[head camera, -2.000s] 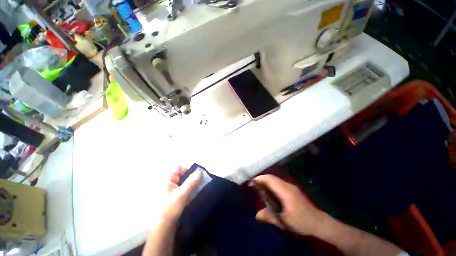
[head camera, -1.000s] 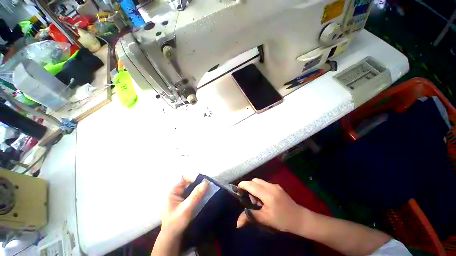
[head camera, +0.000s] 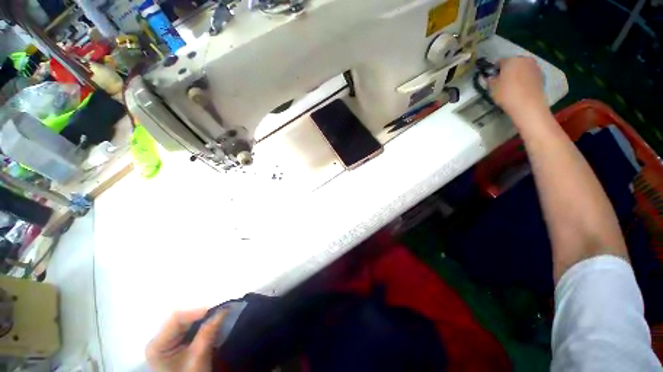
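Note:
My left hand (head camera: 182, 341) pinches the end of a navy cut piece (head camera: 291, 327) with a pale grey patch (head camera: 231, 323), at the table's front edge, bottom left. The rest of the piece hangs over my lap. My right hand (head camera: 515, 86) is at the machine's right end, on the black loop handles of the scissors (head camera: 485, 78). The blades are hard to make out. The sewing machine (head camera: 283, 58) stands behind the table's front strip, away from the navy piece.
A smartphone (head camera: 346, 134) and small hand tools (head camera: 418, 115) lie on the machine bed. A lime-green holder (head camera: 145, 151) is left of the needle. An orange-red basket (head camera: 592, 112) with navy pieces is at right. Red cloth (head camera: 429, 301) covers my lap. A cream machine (head camera: 29, 316) is at left.
My right hand has moved from the navy piece, carrying the scissors, up and right to the machine's end. My left hand has moved down and left with the piece. More red cloth shows.

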